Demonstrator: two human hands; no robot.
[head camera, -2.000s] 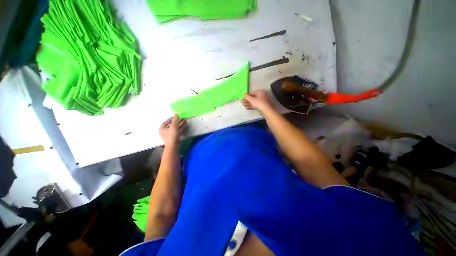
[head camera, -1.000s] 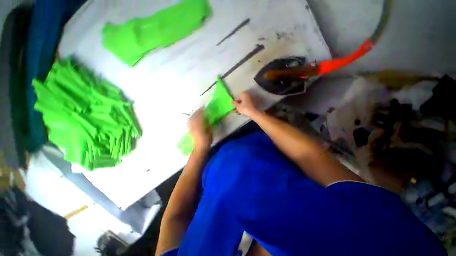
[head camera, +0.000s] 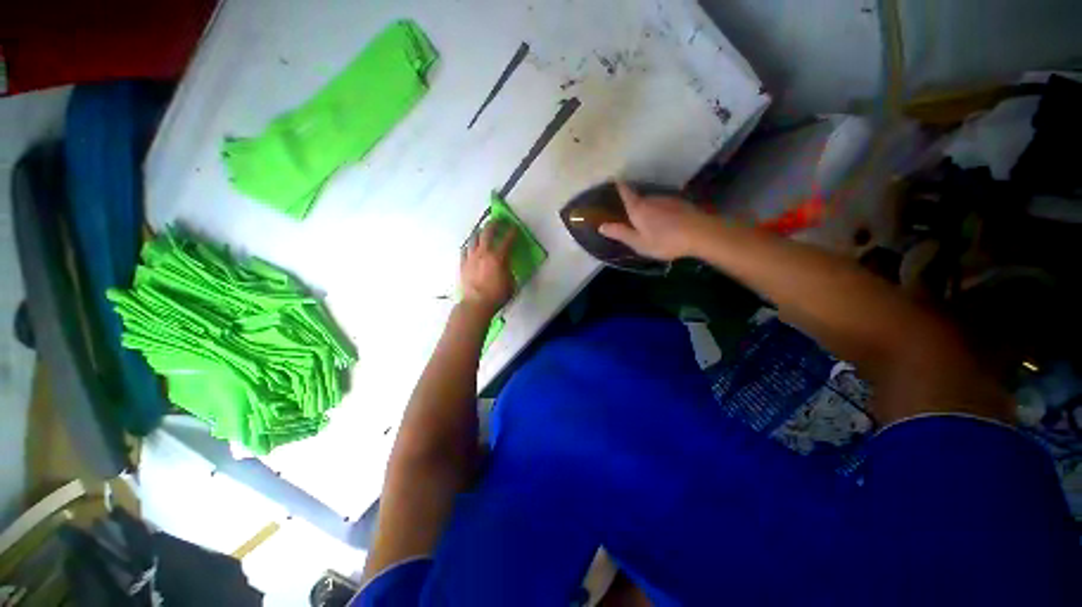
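A bright green fabric piece (head camera: 522, 251) lies at the near edge of the white-covered table (head camera: 398, 178). My left hand (head camera: 489, 268) lies on it with fingers spread, pressing it down and covering part of it; a bit of green shows below the hand. My right hand (head camera: 653, 225) is closed around the handle of the dark iron (head camera: 589, 225), just right of the piece. The iron does not touch the piece. Its pointed end faces left, towards the piece. The iron's grip is mostly hidden under my right hand.
A loose green heap (head camera: 237, 344) lies at the table's left. A flat green stack (head camera: 326, 125) lies on the far side. An orange-red sleeve (head camera: 797, 216) shows behind my right forearm. Long blue (head camera: 113, 237) and grey (head camera: 59, 308) padded shapes stand beyond the heap. Scraps are piled right of the table.
My right hand has let go of the green piece and moved right onto the iron. The iron sits nearer the piece. My left hand now lies flatter on the piece. The camera view has turned.
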